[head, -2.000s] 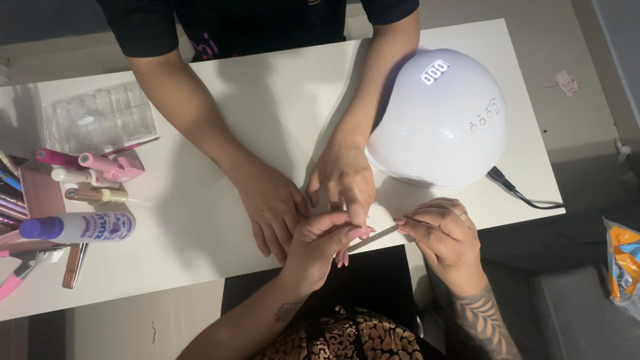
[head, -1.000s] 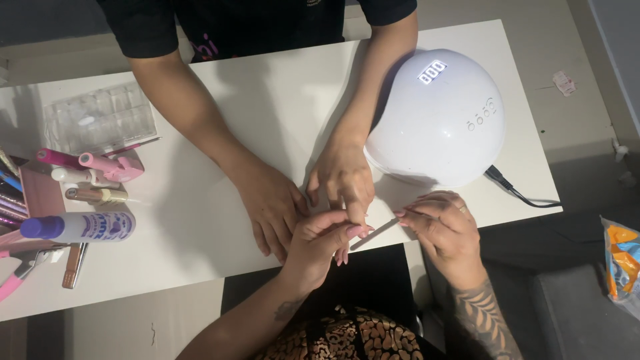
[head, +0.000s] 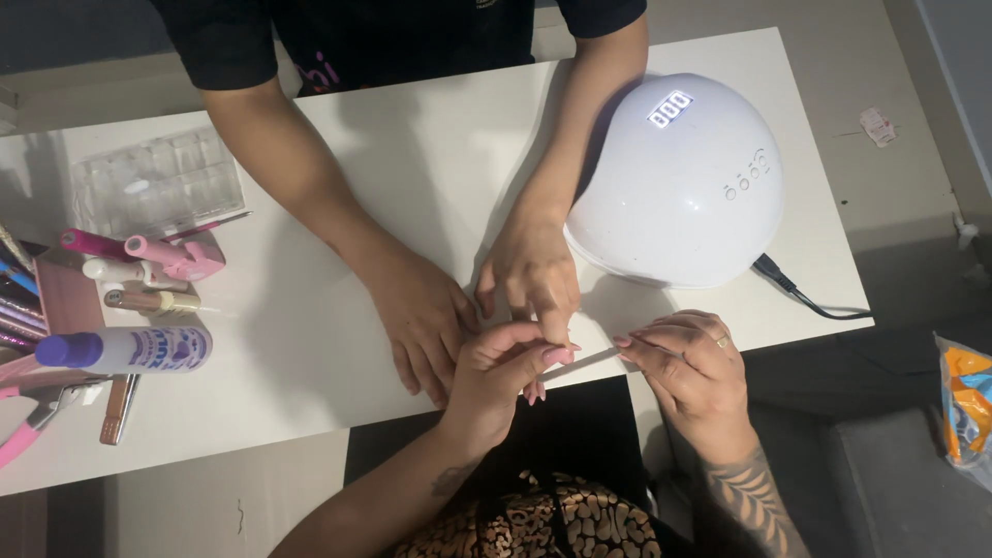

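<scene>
My left hand (head: 496, 380) grips a fingertip of the other person's hand (head: 539, 271) at the table's near edge. A thin nail file (head: 581, 363) is pinched by one end in the fingertips of my right hand (head: 690, 372); its far end lies beside the held finger, partly hidden by my left hand. The person's other hand (head: 422, 322) rests palm down on the white table, just left of my left hand. Exact contact between file and nail cannot be told.
A white nail lamp (head: 682, 194) with a black cable (head: 798, 291) stands at the right. On the left are a clear compartment box (head: 159, 182), small bottles, a purple-capped bottle (head: 132, 349), pink-handled nippers (head: 31, 426) and a pink container (head: 70, 298) of pens.
</scene>
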